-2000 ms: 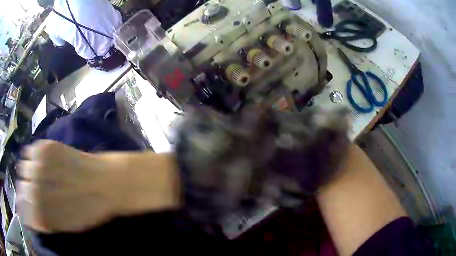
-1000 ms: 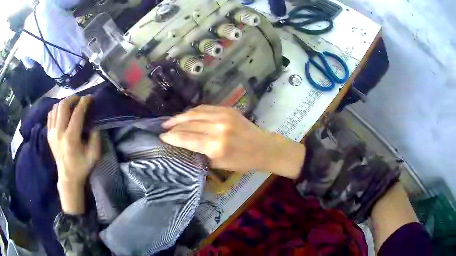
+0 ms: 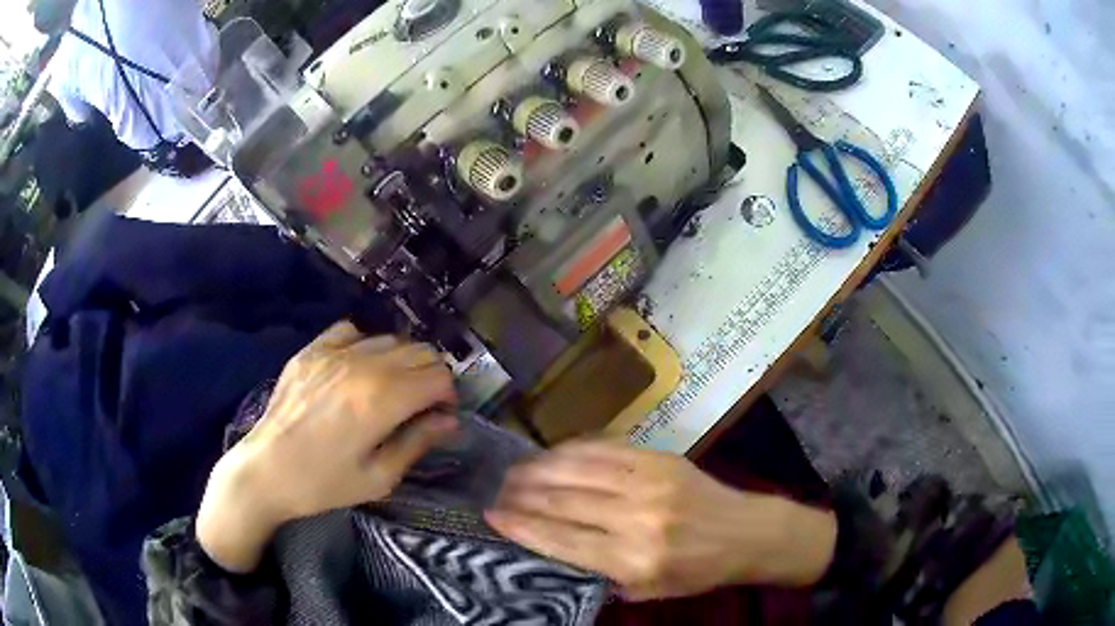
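Note:
A grey, finely striped fabric piece (image 3: 483, 565) lies at the table's front edge, below the overlock machine (image 3: 489, 135). My left hand (image 3: 330, 428) grips its upper left part near the presser foot area. My right hand (image 3: 636, 514) holds its right edge; the fingers are slightly blurred. A thin seam line runs across the grey fabric between my hands. The navy garment (image 3: 159, 367) is heaped to the left of the machine and beside my left hand. My fingertips are partly hidden by the hands and folds.
Blue-handled scissors (image 3: 844, 192) and dark-handled scissors (image 3: 801, 51) lie on the right of the white table (image 3: 764, 294). A yellow-framed opening (image 3: 660, 367) is at the machine's front corner. A person in a white top (image 3: 135, 80) is at the upper left.
Both hands and the grey fabric have moved down and right, away from the needle area. The yellow-framed opening is now more exposed. Earlier, my right forearm sleeve crossed in front of the machine.

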